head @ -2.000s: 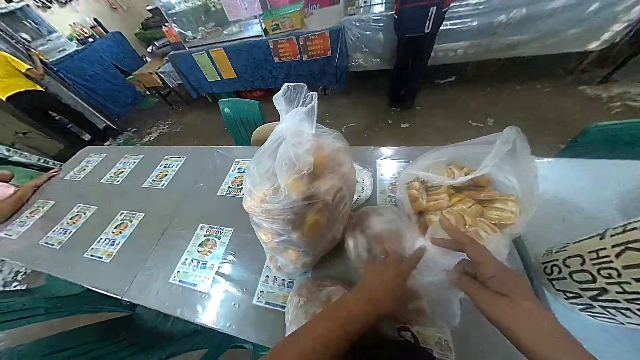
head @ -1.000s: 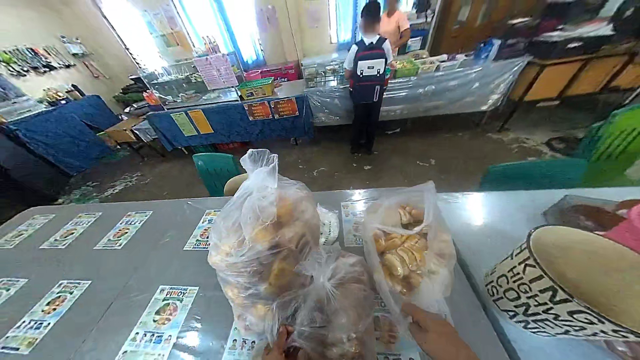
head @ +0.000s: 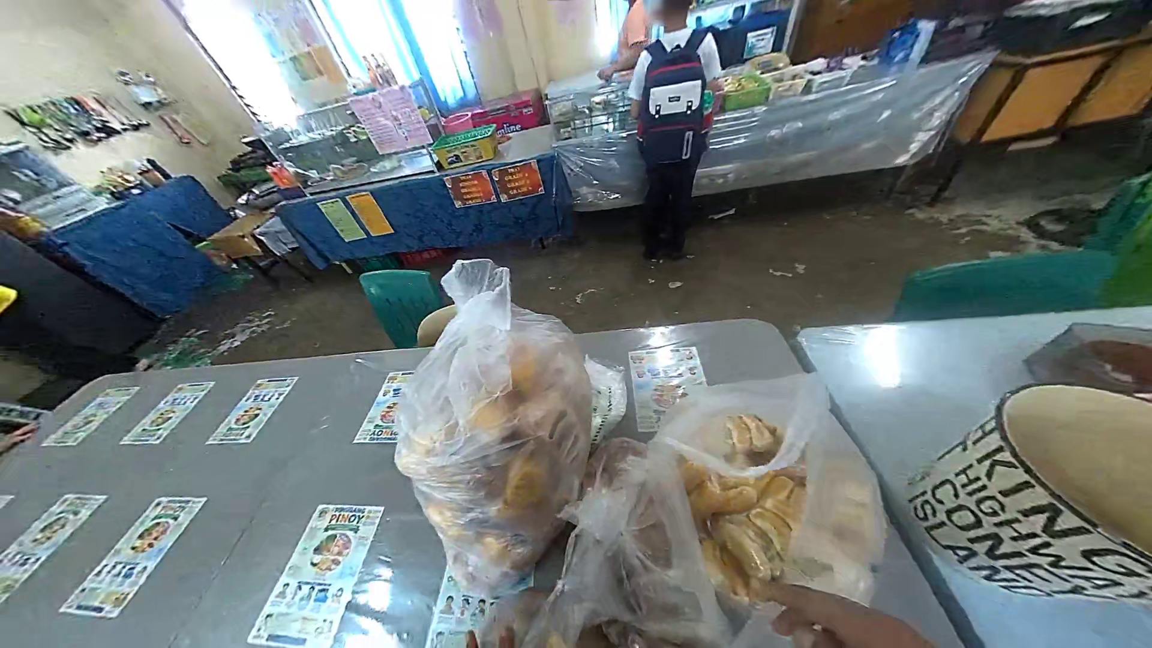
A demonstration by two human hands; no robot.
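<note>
A tall clear plastic bag of bread rolls (head: 499,450), its top twisted closed, stands upright on the grey table. To its right an open plastic bag (head: 765,486) shows glossy yellow-brown buns. Between them, nearer me, lies another plastic bag (head: 630,549) with darker contents, hard to make out. My right hand (head: 832,616) is at the near edge of the open bag, its fingers on the plastic; the rest is cut off by the frame. Only fingertips of my left hand (head: 490,637) show at the bottom edge, beside the near bag; its grip is hidden.
Printed leaflets (head: 317,576) lie in rows on the grey table (head: 270,477). A bucket-like container with printed lettering (head: 1026,504) stands on the adjoining table at right. Green chairs (head: 400,301) are at the far side. A person with a backpack (head: 675,108) stands at a plastic-covered counter.
Two seconds ago both hands were over the bags, the right at the buns; now they are low at the near edge. The near bag's plastic stands up higher. The view has tilted up.
</note>
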